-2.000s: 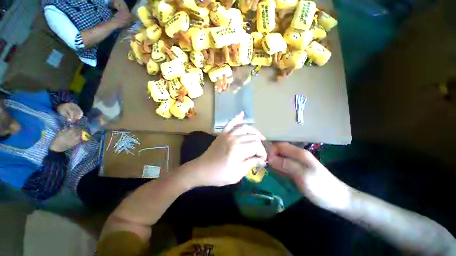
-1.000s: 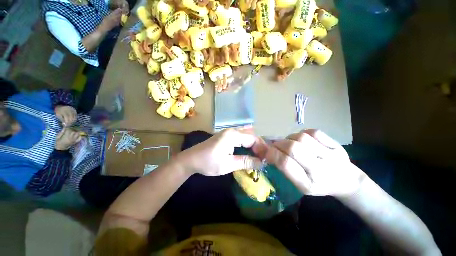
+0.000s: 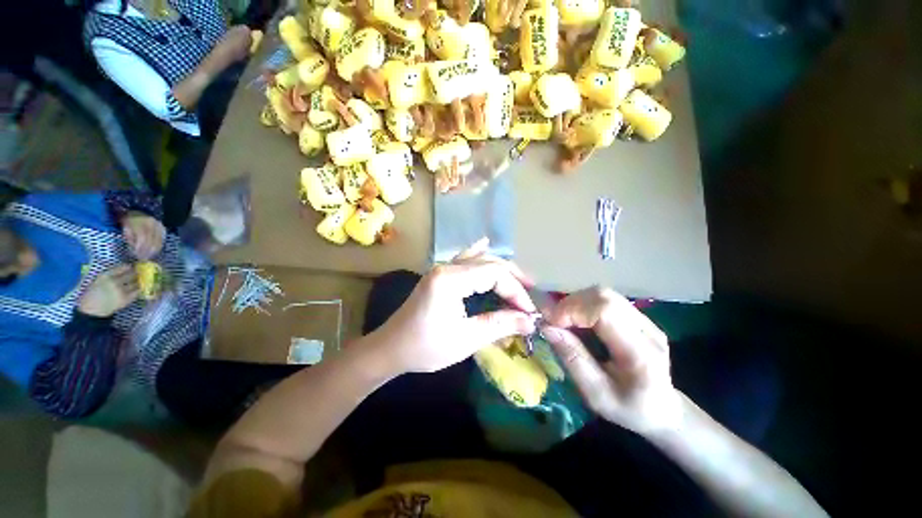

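Note:
A yellow plush toy (image 3: 514, 376) hangs below my hands over my lap. Clear film seems to shine around it. My left hand (image 3: 460, 309) pinches at the toy's top with thumb and forefinger. My right hand (image 3: 612, 359) pinches at the same point, fingertips meeting the left ones. A small metallic or dark bit shows between the fingertips; I cannot tell whether a tie is there. A stack of clear bags (image 3: 473, 218) lies at the table's near edge. A bundle of white twist ties (image 3: 608, 228) lies to its right.
A large heap of yellow toys (image 3: 445, 76) covers the far side of the cardboard-covered table (image 3: 657, 233). A shallow cardboard tray (image 3: 263, 334) with white ties is at the left. Two people in checked aprons sit at the left. A green thing is below my hands.
The toy has come into fuller view below my hands since the first frame. My right hand has turned, its fingers now more bent and pinched against my left fingertips.

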